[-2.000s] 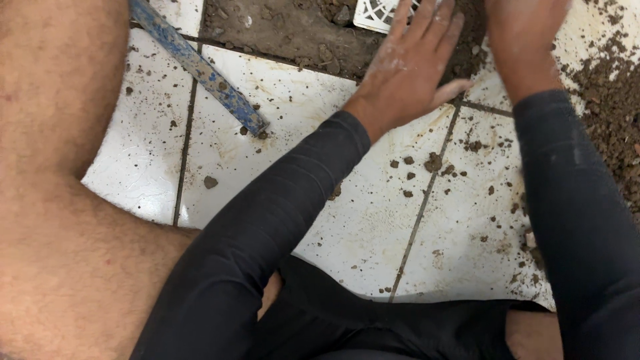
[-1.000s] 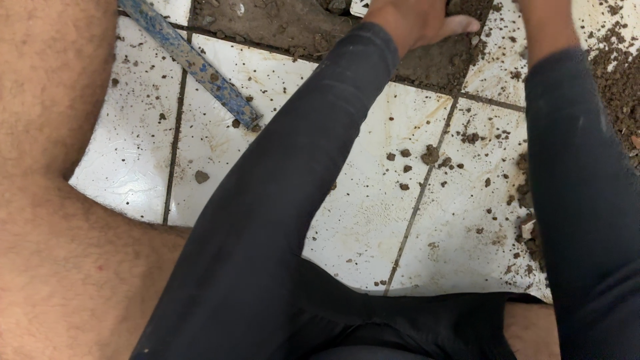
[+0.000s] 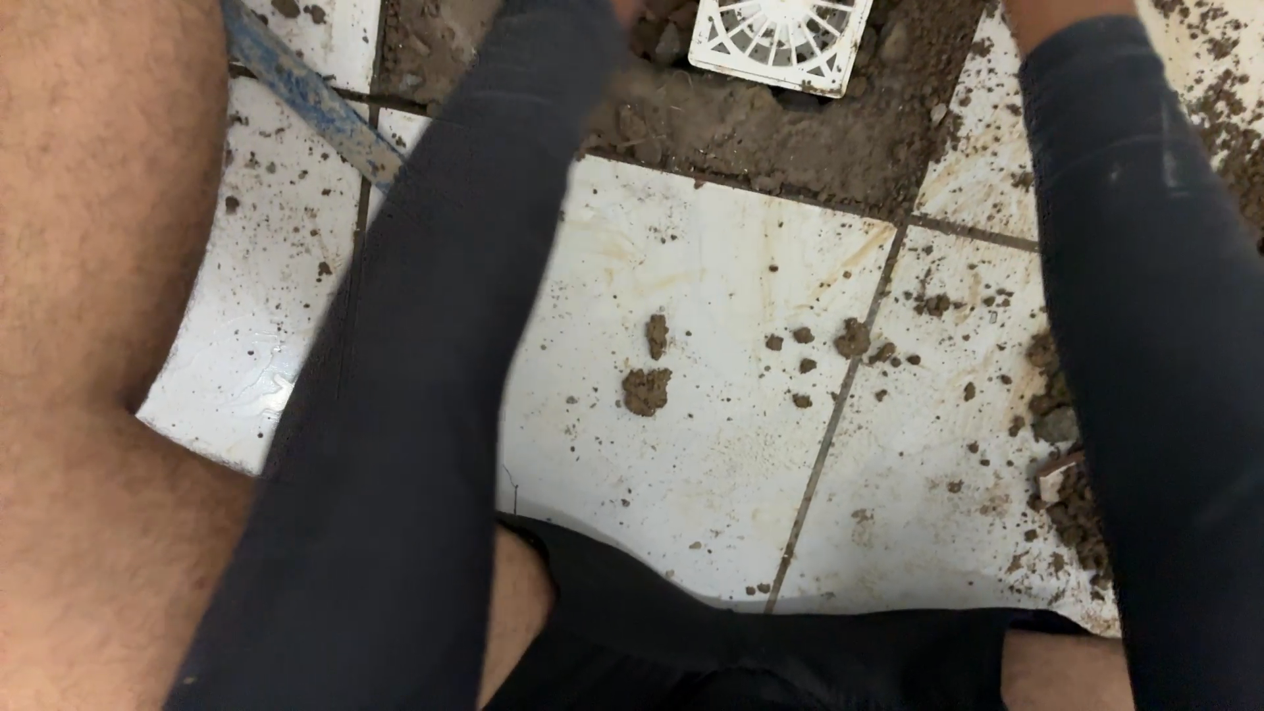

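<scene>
A square white floor drain grate [image 3: 780, 44] with a round slotted pattern lies at the top of the head view, over a dug-out patch of brown soil [image 3: 750, 138] where a tile is gone. Both my arms, in dark sleeves, reach up past the top edge. Only a sliver of skin by the left cuff shows left of the grate; the left hand itself is out of view. At the right, my wrist shows above the cuff, while the right hand lies beyond the edge. What either hand touches is hidden.
White floor tiles [image 3: 691, 267] with dark joints surround the soil, strewn with dirt crumbs and clods [image 3: 647, 392]. A blue, mud-stained metal bar [image 3: 311, 94] lies at upper left, partly behind my left sleeve. Rubble [image 3: 1081, 513] is heaped beside my right forearm, and my bare leg borders the left.
Both hands, seen near the grate two seconds ago, have gone beyond the top edge. More of the grate shows now. Clods now lie on the middle tile where my left sleeve was.
</scene>
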